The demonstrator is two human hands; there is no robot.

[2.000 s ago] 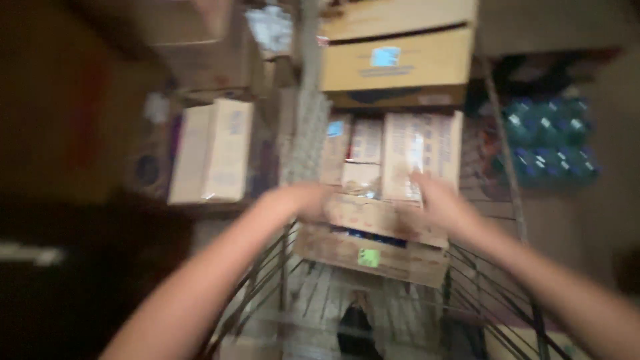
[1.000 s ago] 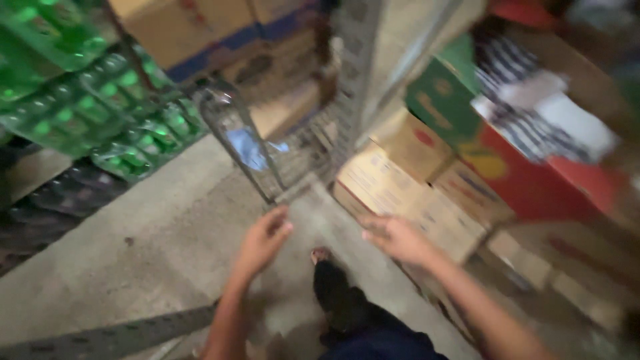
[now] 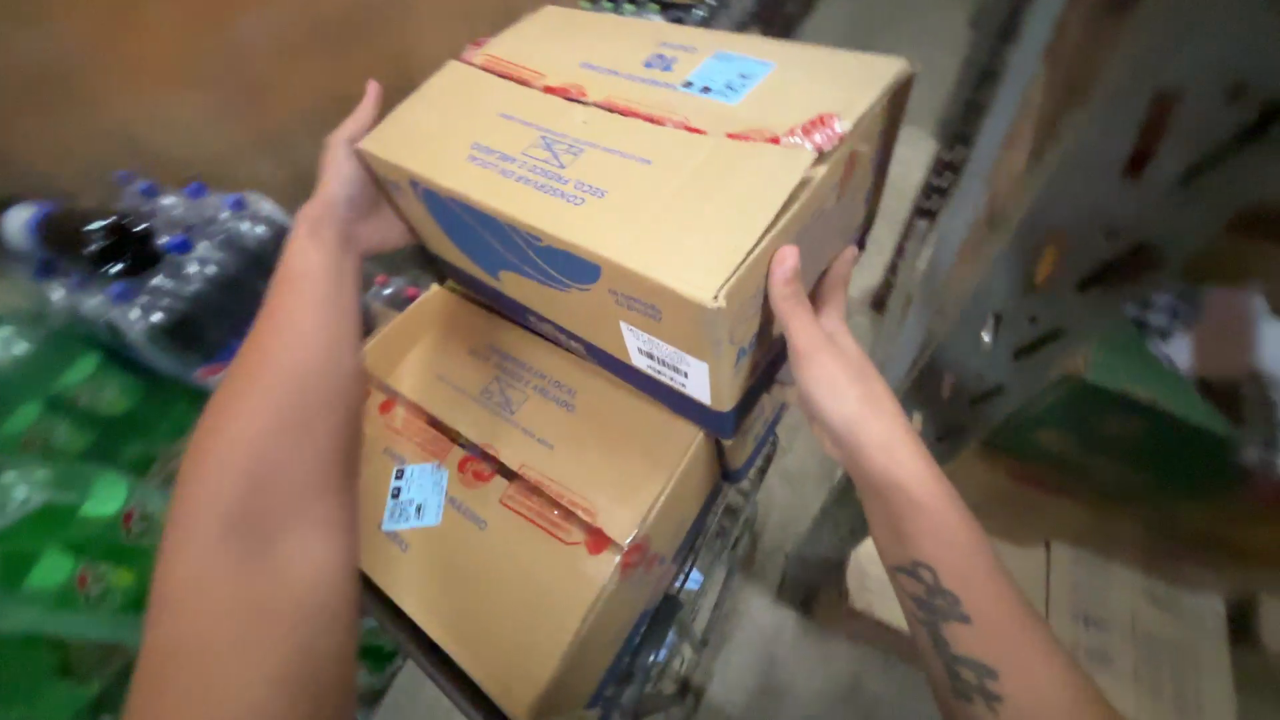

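A cardboard box (image 3: 640, 170) with torn red tape, a blue print and a white barcode label is between my hands. My left hand (image 3: 362, 185) presses on its left end, fingers partly hidden behind it. On its right end lie the thumb and fingers of my right hand (image 3: 820, 330). Below and nearer to me is a second cardboard box (image 3: 520, 520), with red tape and a light blue label. The upper box overlaps its far edge; whether they touch is hard to tell. Part of another box (image 3: 752, 435) shows under the upper one.
Packs of dark soda bottles (image 3: 190, 270) and green bottles (image 3: 80, 480) stand at the left. A perforated metal upright (image 3: 960, 190) rises at the right. Beyond it are a green carton (image 3: 1120, 410) and a pale cardboard box (image 3: 1130, 620). Metal bars (image 3: 700, 570) show beneath the boxes.
My hands, free of any box one second ago, are now on the two ends of a cardboard box. The view has swung greatly.
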